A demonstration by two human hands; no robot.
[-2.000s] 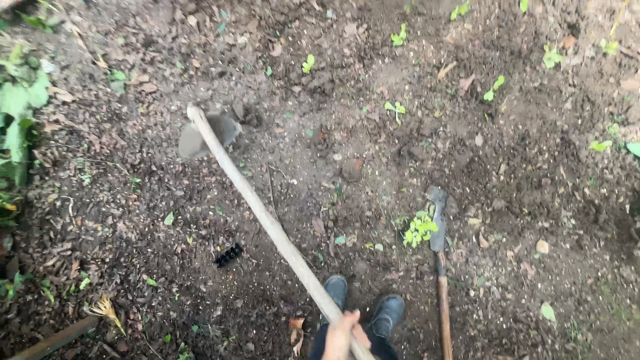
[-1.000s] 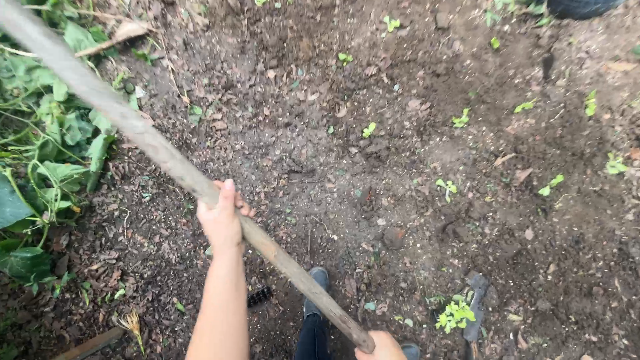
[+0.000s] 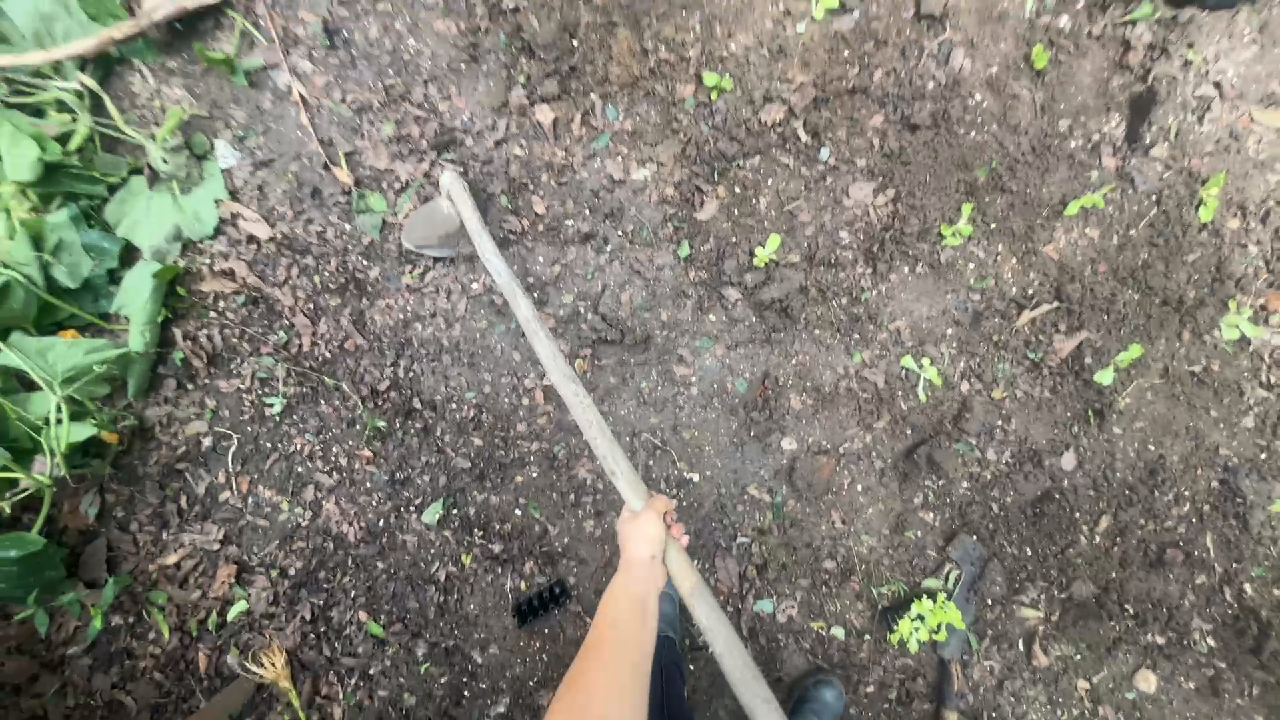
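My left hand (image 3: 648, 530) is closed around the long wooden handle of a hoe (image 3: 565, 375) at the lower centre. The handle slants from the bottom edge up to the left, and the hoe's metal blade (image 3: 434, 228) rests at the soil at the upper left. My right hand is out of the frame; the lower end of the handle is cut off by the bottom edge. Small green seedlings (image 3: 920, 373) stand spaced apart in the soil to the right of the hoe.
Broad-leaved vines (image 3: 65, 250) border the left side. A black plastic seedling tray piece (image 3: 541, 602) lies left of my boots (image 3: 816, 694). A second tool with a metal head (image 3: 965, 585) lies at the lower right, beside a light-green plant (image 3: 926, 621).
The hoe was raised toward the upper left one second ago and its blade is now down at the soil. My right hand, seen then on the handle's lower end, has left the view.
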